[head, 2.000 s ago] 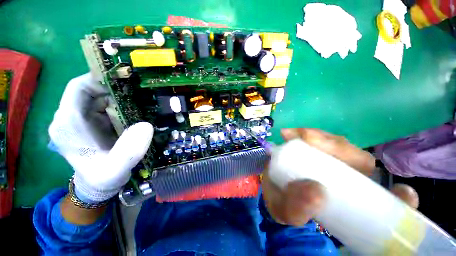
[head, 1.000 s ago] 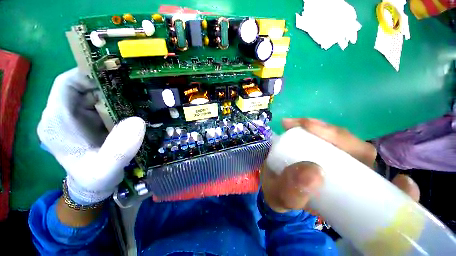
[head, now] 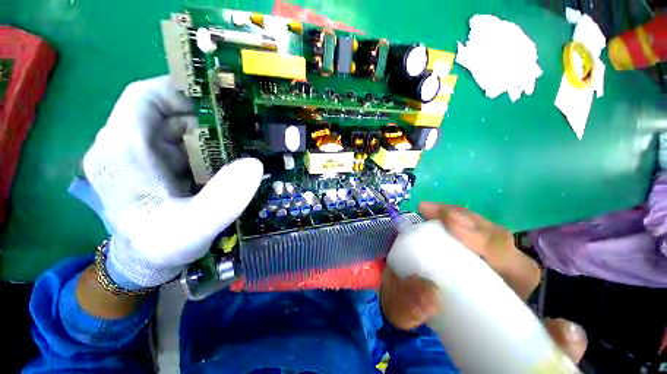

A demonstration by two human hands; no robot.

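Note:
My left hand (head: 168,193), in a white knit glove, grips the left edge of a green circuit board (head: 241,135), thumb on top. The board sits tilted over a red foam pad (head: 329,277). A ribbed grey heatsink (head: 314,252) runs along its near edge, beside rows of small white-and-blue capacitors (head: 336,197). My bare right hand (head: 468,256) holds a thick white dispensing syringe (head: 475,299), its lower end cut off by the picture's edge. The purple-hubbed needle (head: 393,210) points at the capacitors near the board's right end; whether its tip touches is unclear.
A red foam slab (head: 22,95) lies at the far left. A crumpled white cloth (head: 501,57), a yellow tape roll (head: 578,64) on white paper and a red-yellow cylinder (head: 640,45) lie at the upper right. Purple fabric (head: 607,245) is at the right edge.
The board and my left hand first shifted a little left, then moved right. The syringe now points more steeply up at the board, with the needle still near the right-end capacitors.

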